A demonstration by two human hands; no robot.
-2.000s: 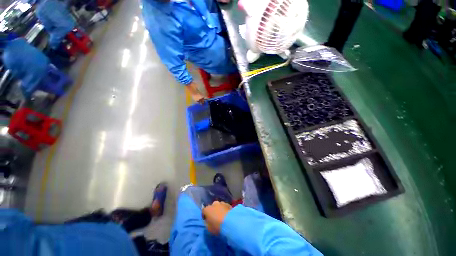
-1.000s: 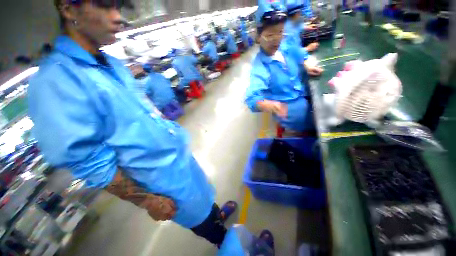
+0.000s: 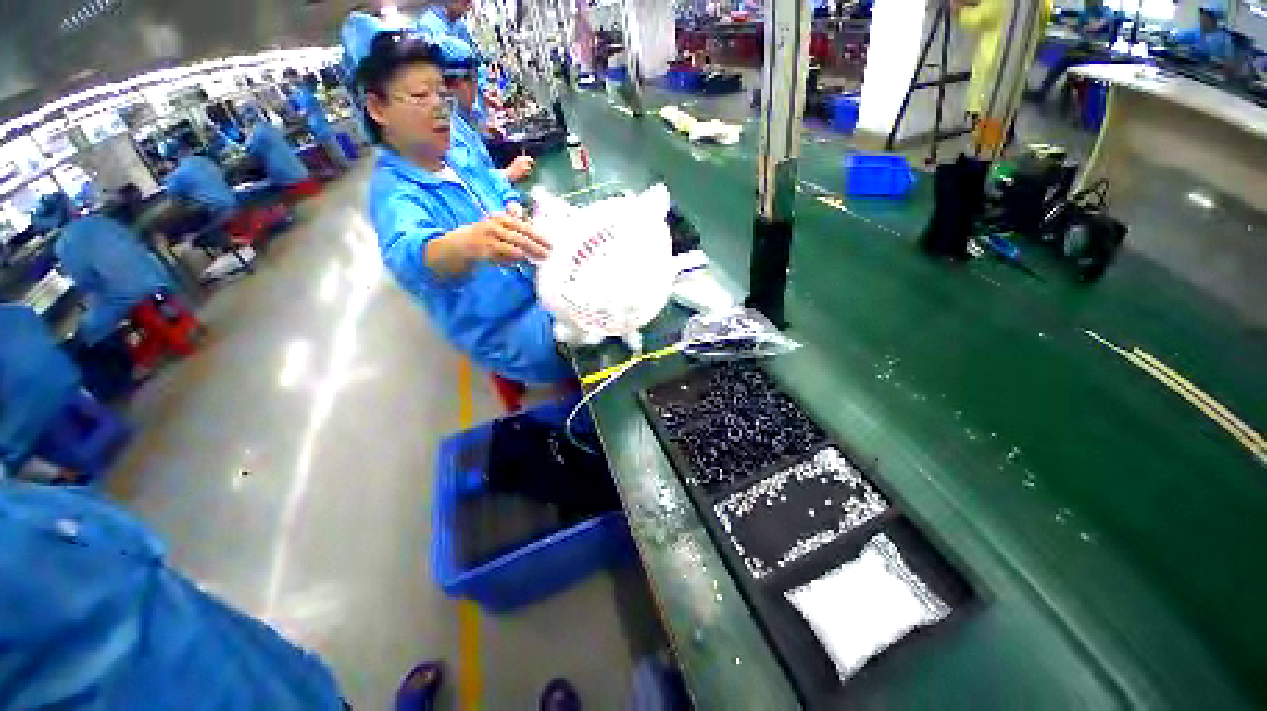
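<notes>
Neither of my hands is in the picture. The black parts tray (image 3: 762,585) lies on the green bench in front of me, with three compartments. Its far compartment holds a heap of small black rings (image 3: 732,421). The middle one holds tiny white parts (image 3: 778,551), mostly along its edges. The near one holds a white small-parts bag (image 3: 864,607). A clear plastic bag of dark parts (image 3: 734,333) lies just beyond the tray.
A white fan (image 3: 607,272) stands on the bench (image 3: 945,472), with a person's hand (image 3: 509,239) at its left side. A blue bin (image 3: 538,567) with dark contents is on the floor beside the bench. A dark post (image 3: 773,250) rises beyond the bag. A blue-sleeved person is at lower left.
The view has swung up and right. My hand, seen over my lap two seconds ago, is out of view. The seated person's hand has moved from above the bin up to the fan.
</notes>
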